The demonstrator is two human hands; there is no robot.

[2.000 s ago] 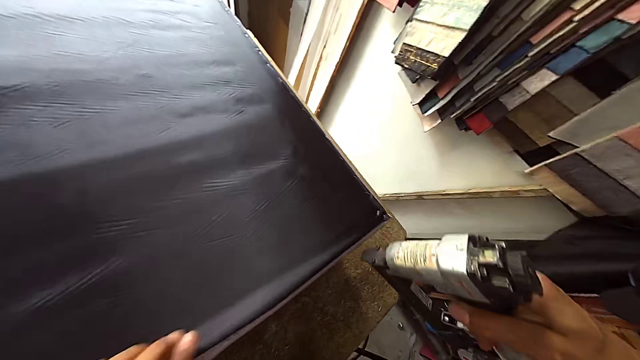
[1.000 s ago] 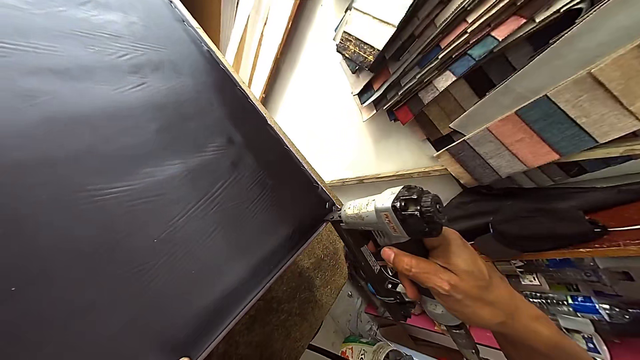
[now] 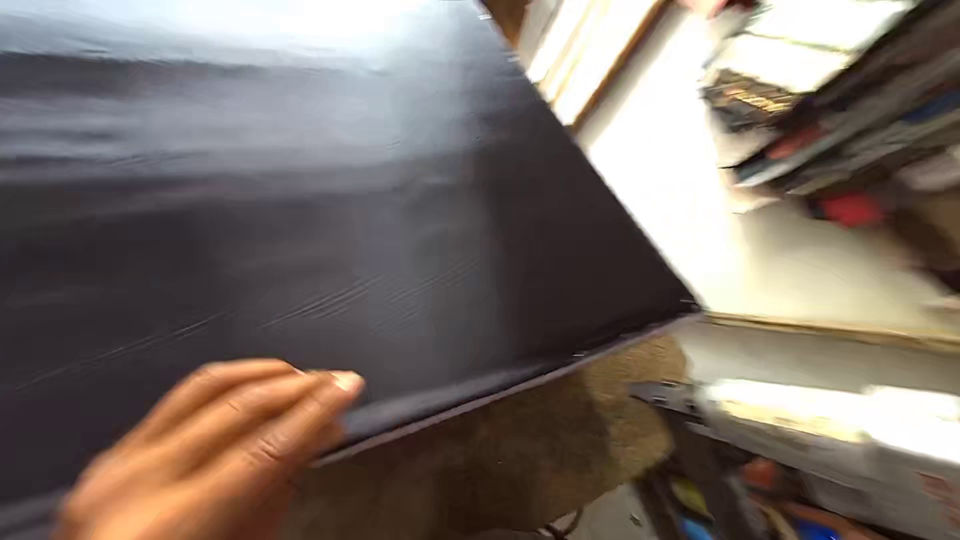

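A sheet of thin black lining material [image 3: 420, 225] with fine creases covers a large flat panel, with staples along its edges and near its right corner. My left hand [image 3: 225, 442] is at the lower left, thumb and fingers pinching the sheet's near edge. A silver and black pneumatic staple gun [image 3: 810, 420] is at the lower right, its nose a little below and right of the panel's corner, apart from it. My right hand is outside the view, and so is the gun's handle.
Under the panel lies a worn brown board or tabletop [image 3: 600, 405]. A pale panel with a wooden edge [image 3: 825, 326] stands beyond the corner. Blurred fabric swatches [image 3: 855, 150] are at the upper right, and assorted items [image 3: 795, 502] lie low at the right.
The staple gun's nose, at the panel's corner one second ago, is now away from it. My left hand, almost wholly out of view then, shows at the near edge. The view has shifted.
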